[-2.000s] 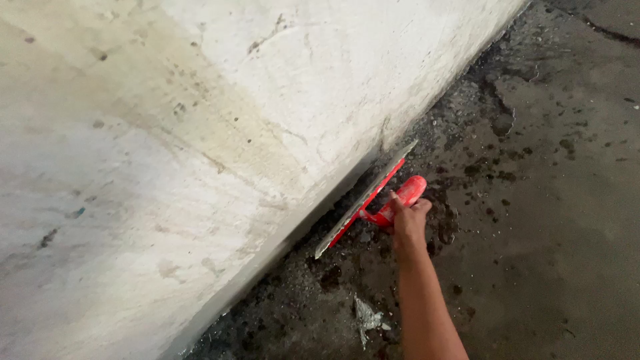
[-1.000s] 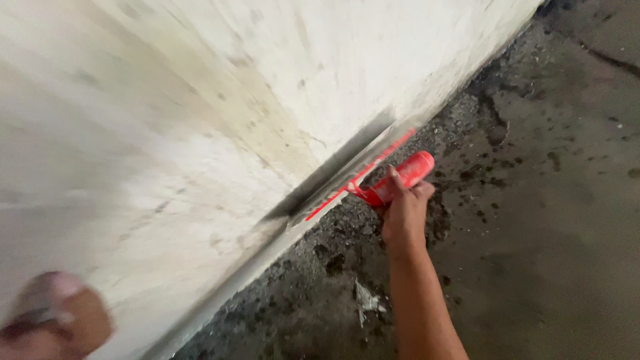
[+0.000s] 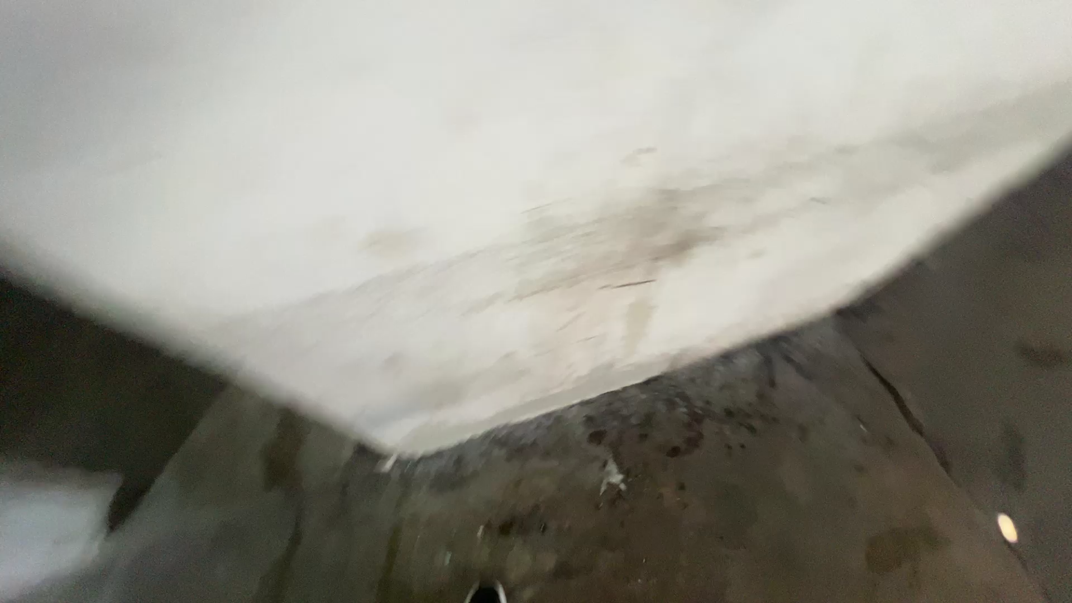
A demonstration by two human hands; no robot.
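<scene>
Neither my left hand nor my right hand shows in the head view now, and the red-handled trowel is out of sight too. A pale plastered wall [image 3: 519, 234] fills the upper part of the view, blurred, with brownish smears and thin scratch marks on it. Its bottom edge meets a dark concrete floor [image 3: 754, 519], where wet, dark debris [image 3: 662, 402] lies along the base. A small whitish splash [image 3: 612, 476] is on the floor near the wall.
The wall ends at a corner [image 3: 389, 452] at lower left. The tip of a shoe [image 3: 487, 593] shows at the bottom edge. A crack [image 3: 896, 398] runs through the floor at right. A blurred pale patch [image 3: 50, 519] lies at far left.
The view has swung widely. My right hand with the red-handled trowel, earlier against the wall's base, is out of view; so is my left hand, seen at lower left one second ago.
</scene>
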